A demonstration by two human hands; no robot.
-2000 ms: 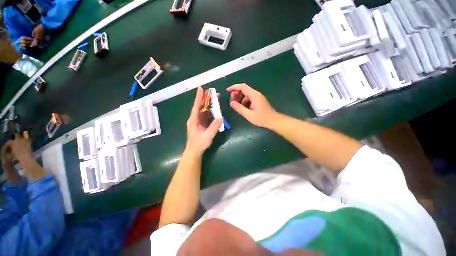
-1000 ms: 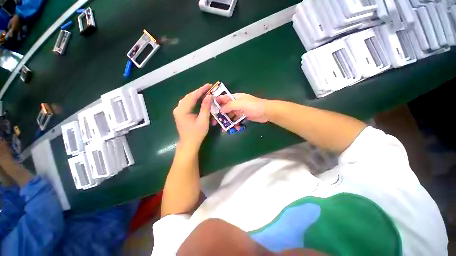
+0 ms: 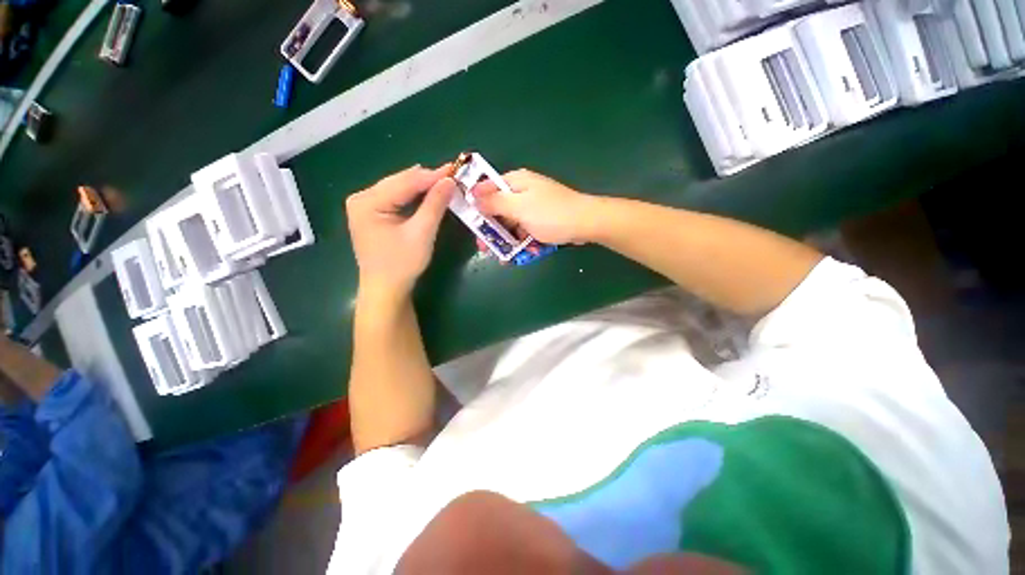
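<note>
A half-assembled unit [image 3: 514,236], a white frame with an open window, is held between my hands over the green bench. Orange-copper parts show at its upper left end. A blue cylinder [image 3: 533,255] sits at its lower end. My right hand [image 3: 537,207] grips the unit from the right, with fingers over the window. My left hand [image 3: 393,219] has its thumb and fingertips pinched at the copper end. What those fingertips hold exactly is hidden.
White front covers [image 3: 200,242] lie stacked at left. Larger rows of white pieces [image 3: 776,90] lean at right. A pale rail [image 3: 422,82] divides bench from belt. Open units [image 3: 323,39], some with blue cylinders, lie on the belt. A blue-sleeved person [image 3: 73,472] is at lower left.
The unit was first held edge-on in my left hand with my right hand apart. Now my right hand grips it, window up, and my left fingers are at its copper end. The view has shifted.
</note>
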